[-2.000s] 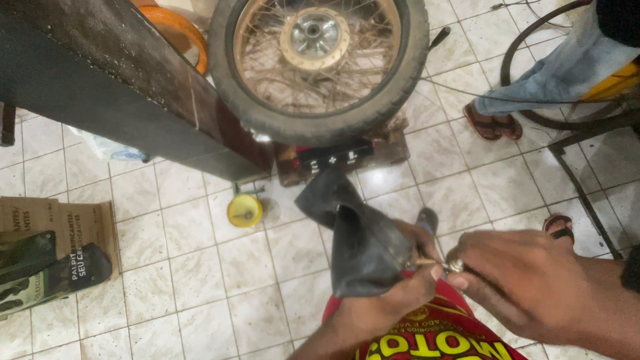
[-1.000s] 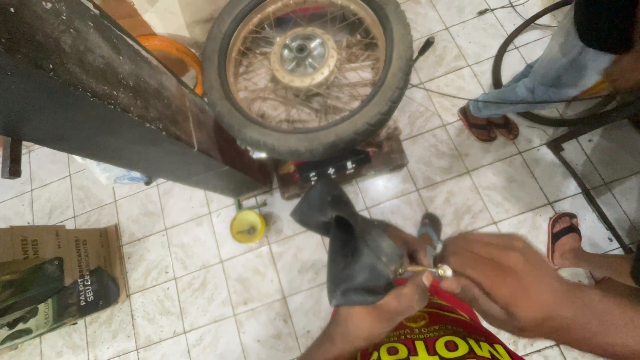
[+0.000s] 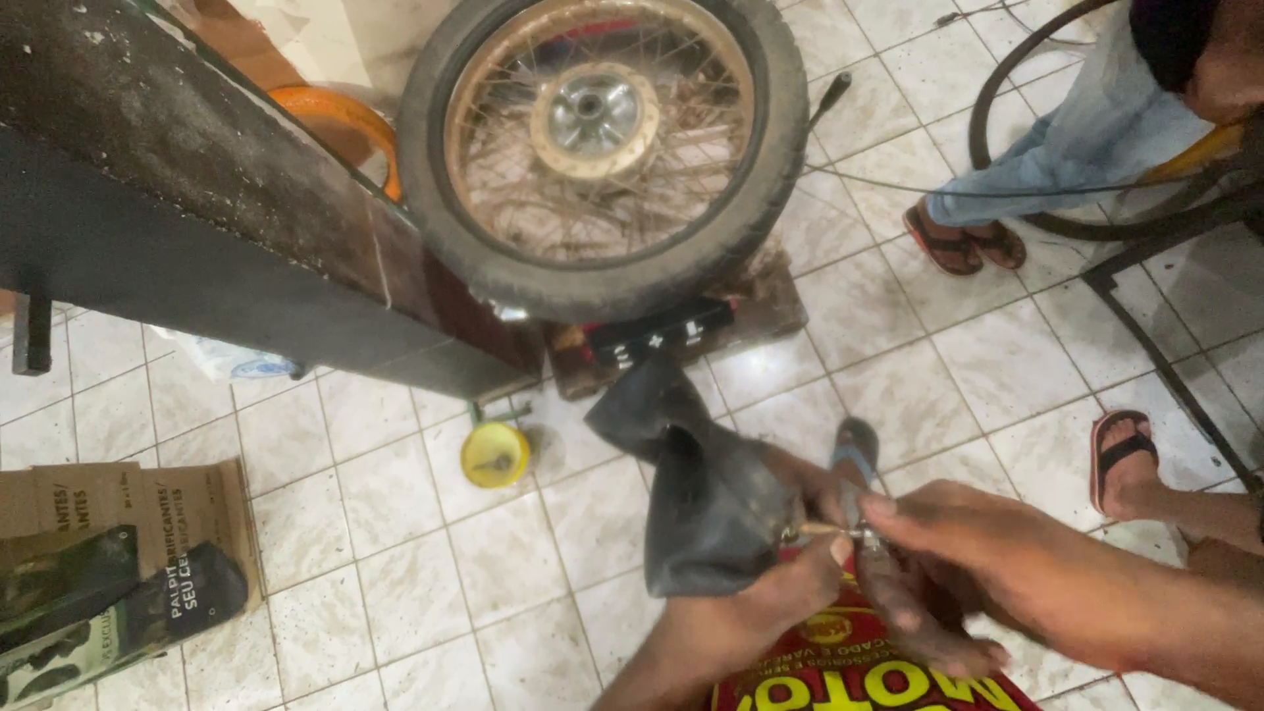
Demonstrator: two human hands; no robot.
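Note:
My left hand [image 3: 790,583] grips a black rubber inner tube [image 3: 691,504] close to its brass valve stem [image 3: 822,529]. The tube hangs folded to the left of the fingers. At the outer end of the stem, the thumb and fingers of my right hand [image 3: 938,553] close around a small metal piece [image 3: 865,537]; its exact kind is blurred. Beyond the tube, a spoked motorcycle wheel with its tire [image 3: 602,257] lies on its side over a low support.
A yellow dish [image 3: 496,454] sits on the tiled floor, near a dark pillar-like structure [image 3: 296,267]. Cardboard boxes [image 3: 242,553] are at the lower left. Other people's sandalled feet [image 3: 953,242] [image 3: 1126,464], a hose [image 3: 983,109] and a metal frame [image 3: 1175,365] are at the right.
The fingers of my right hand have shifted around the valve's end, where a metal piece showed more plainly one second ago. My left hand keeps its hold on the tube.

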